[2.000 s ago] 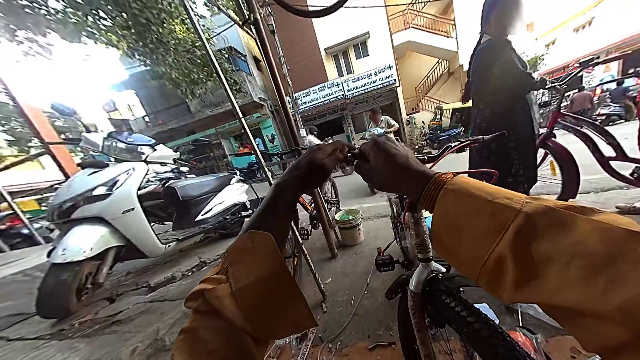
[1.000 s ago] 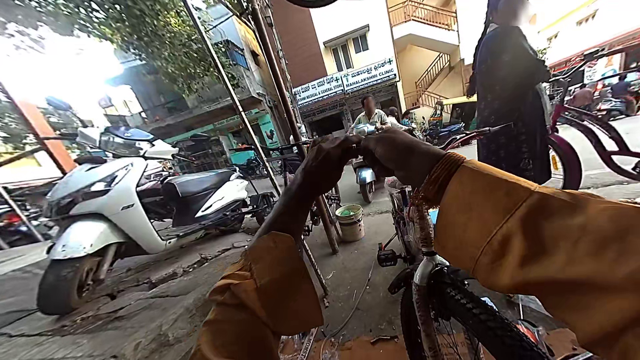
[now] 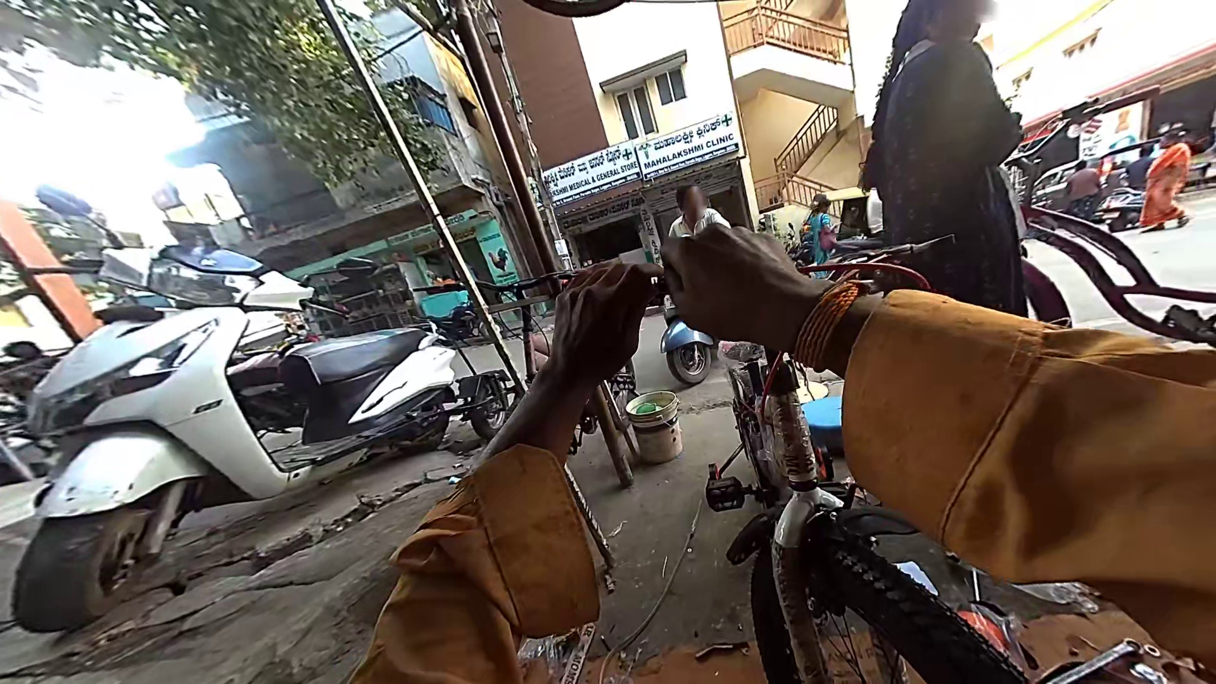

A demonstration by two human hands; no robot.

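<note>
My left hand and my right hand are raised close together at mid-view, fingers curled and fingertips meeting around something small and dark that my fingers mostly hide. An orange cord band circles my right wrist. Just below and to the right of the hands stands a bicycle, its fork partly wrapped in plastic film, with a knobby tyre and a pedal. Red cables and a lever show behind my right wrist.
A white scooter is parked at left on cracked paving. A bucket stands beyond leaning metal poles. A person in dark clothing stands at right near a maroon bicycle frame. Tools lie at lower right.
The rider and blue scooter behind my hands have come nearer than two seconds ago. My hands stay together at about the same height.
</note>
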